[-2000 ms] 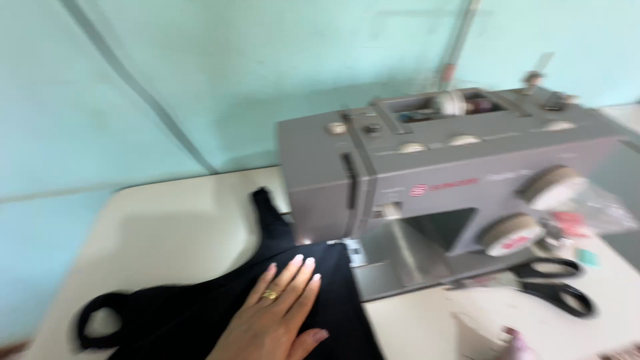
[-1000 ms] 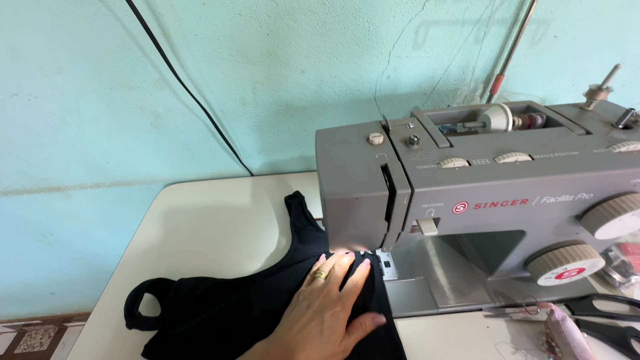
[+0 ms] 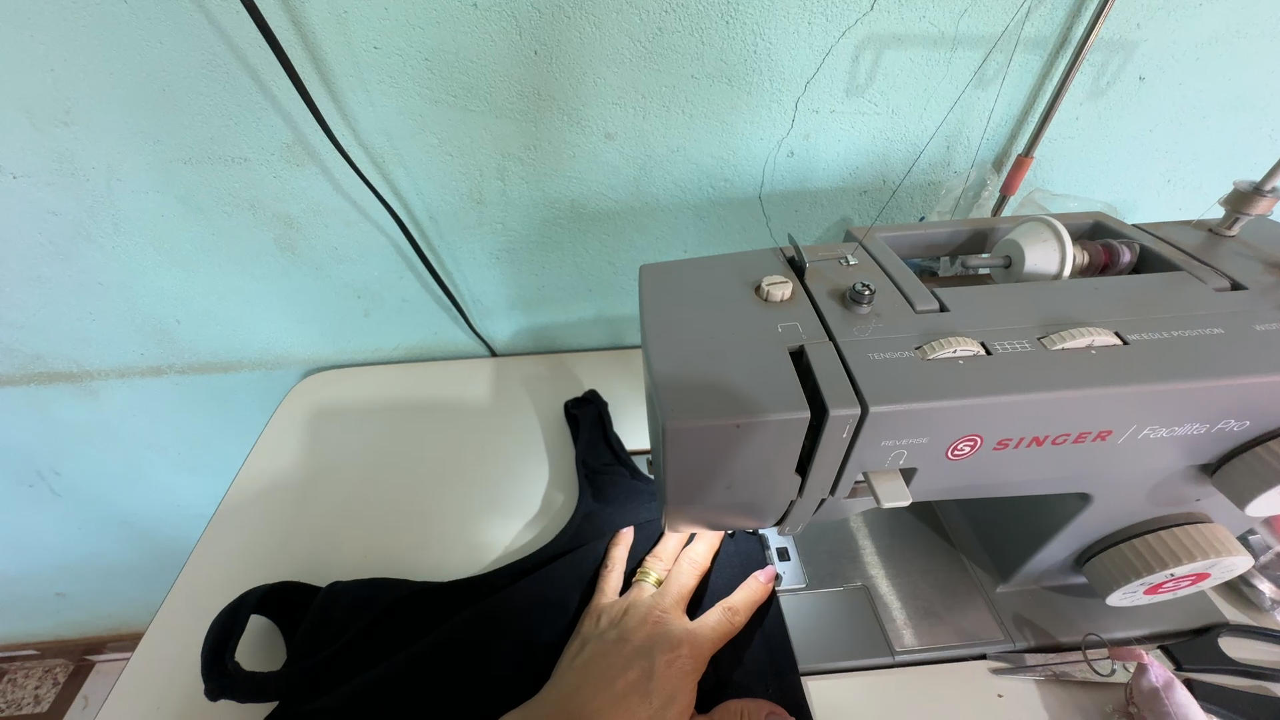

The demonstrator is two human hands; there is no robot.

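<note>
My left hand (image 3: pixel 650 620) lies palm down on a black fabric garment (image 3: pixel 430 630), with its fingers spread and a gold-coloured ring on one finger. The middle fingertips reach beneath the head of a grey Singer sewing machine (image 3: pixel 750 400). Beside the metal plate (image 3: pixel 785 558), at its lower left corner, rests the index fingertip. The thumb shows only partly at the bottom edge. A looped strap of the garment spreads to the left, and another narrow part extends up behind the machine head. The needle and presser foot are hidden. My right hand is out of view.
Black-handled scissors (image 3: pixel 1070 672) and a pink fabric item (image 3: pixel 1155 690) lie at the lower right. A white spool cap (image 3: pixel 1035 250) sits in the machine's top recess. The pale tabletop (image 3: pixel 420 460) meets a turquoise wall, where a black cable (image 3: pixel 370 190) runs down.
The fingers of my left hand are spread wider on the fabric, and the index fingertip has come beside the metal plate. The view has shifted since the earliest frame.
</note>
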